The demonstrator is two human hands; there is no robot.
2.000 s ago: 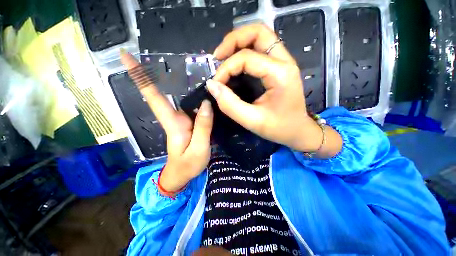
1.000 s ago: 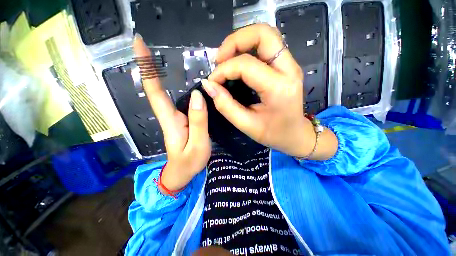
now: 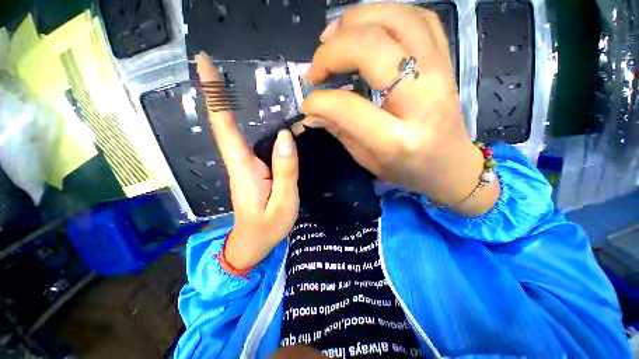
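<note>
My left hand (image 3: pixel 256 189) holds a black housing (image 3: pixel 322 165) at its upper left edge, with the thumb on it and the index finger raised. Several thin dark strips (image 3: pixel 221 96) lie across that index finger. My right hand (image 3: pixel 399 105) is above the housing, thumb and index finger bent close together at the housing's top edge. Whether a strip is between its fingertips cannot be told. Much of the housing is dark against the black shirt and partly hidden by my right hand.
The whitish blister tray (image 3: pixel 539 84) holds black housings in pockets. A dark flat sheet (image 3: pixel 256 28) lies over it. At left are a yellow strip sheet (image 3: pixel 115 133), crumpled clear film (image 3: pixel 21 140) and a blue stool (image 3: pixel 115 235). Shiny stacked trays (image 3: pixel 623 63) stand at right.
My right hand has moved up and right and looks larger, with its thumb and index finger still near the housing's edge. My left hand has shifted slightly right.
</note>
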